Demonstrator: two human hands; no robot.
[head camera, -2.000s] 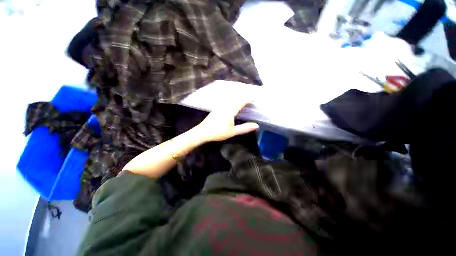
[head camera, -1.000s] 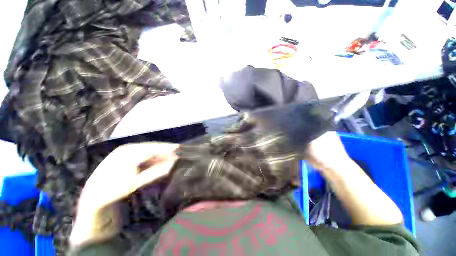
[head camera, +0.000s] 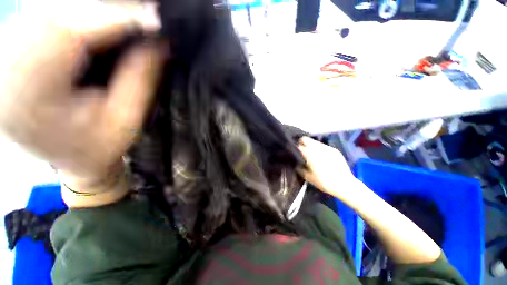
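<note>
A dark garment piece (head camera: 205, 150), part plain dark cloth and part plaid with thin cream lines, hangs bunched between my hands in front of my chest. My left hand (head camera: 83, 94) is large, close to the camera and blurred at the upper left, raised and closed on the upper part of the cloth. My right hand (head camera: 322, 164) is lower, right of centre, with its fingers gripping the cloth's right edge. A white strip (head camera: 297, 201) shows at the cloth beside my right hand.
The white table (head camera: 378, 106) runs behind the cloth. Scissors (head camera: 337, 69) with red and orange handles lie on it, and a red-orange cluttered pile (head camera: 433, 65) is further right. Blue bins stand at right (head camera: 472, 222) and lower left (head camera: 33, 261); dark pieces lie in both.
My left hand has risen towards the camera, lifting the garment piece from my lap so it hangs stretched. My right hand has moved slightly left and still grips cloth.
</note>
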